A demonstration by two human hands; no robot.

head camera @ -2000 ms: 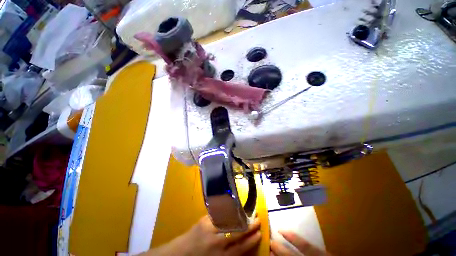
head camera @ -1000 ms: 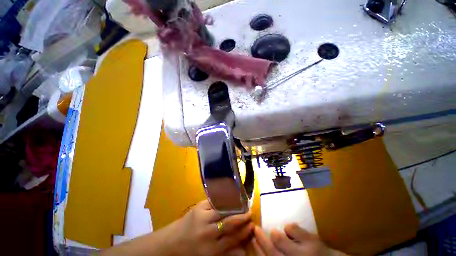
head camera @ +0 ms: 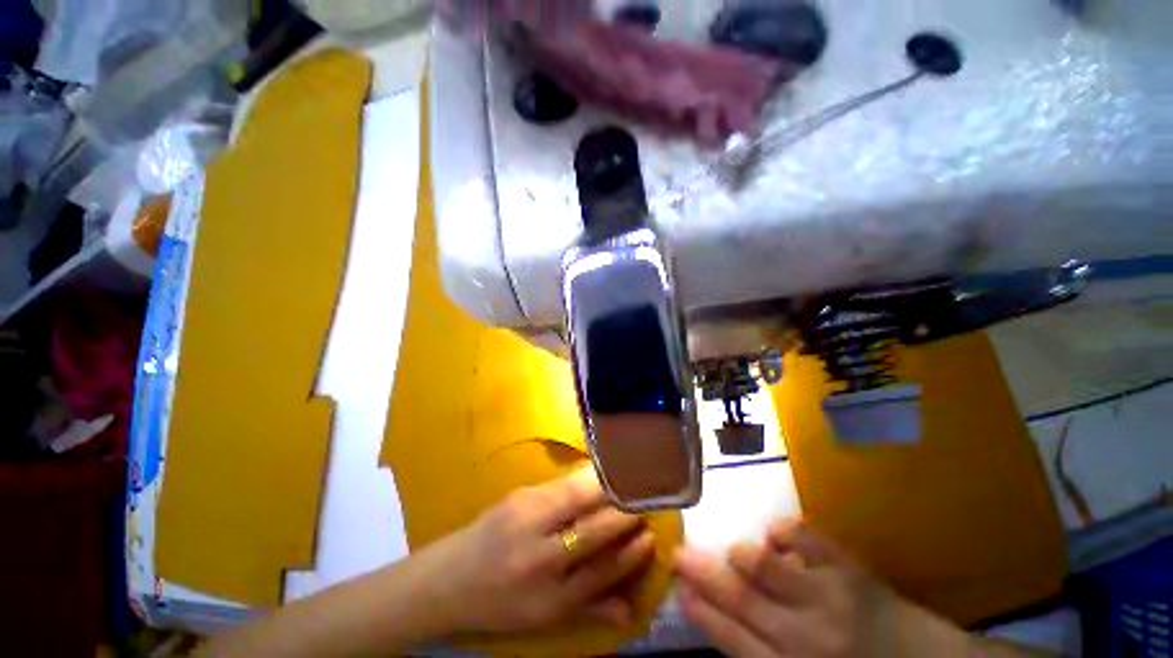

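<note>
The mustard-yellow workpiece [head camera: 482, 386] lies left of the presser foot [head camera: 738, 431], lit bright near the chrome thread take-up guard [head camera: 633, 373]. My left hand [head camera: 553, 559] lies flat on this cloth, fingers below the guard, a ring on one finger. My right hand [head camera: 785, 591] is at the cloth's right edge, fingers bent; whether it grips the edge cannot be told. The guard hides part of the cloth beside the foot. Another yellow cut panel [head camera: 257, 347] with a stepped notch lies at the left. More yellow cloth [head camera: 920, 501] lies right of the foot.
The white machine head [head camera: 823, 193] crosses the top, with a pink rag strip [head camera: 643, 77] on it. The white table's blue-and-white edging [head camera: 157, 373] is at left. Plastic-wrapped things and dark red cloth are beyond it. A blue basket-like thing [head camera: 1138, 611] is at lower right.
The view has moved closer and the machine head sits higher in it. The workpiece's lit part shows wider, with a curved fold. My right hand has come up further into view, beside the cloth edge.
</note>
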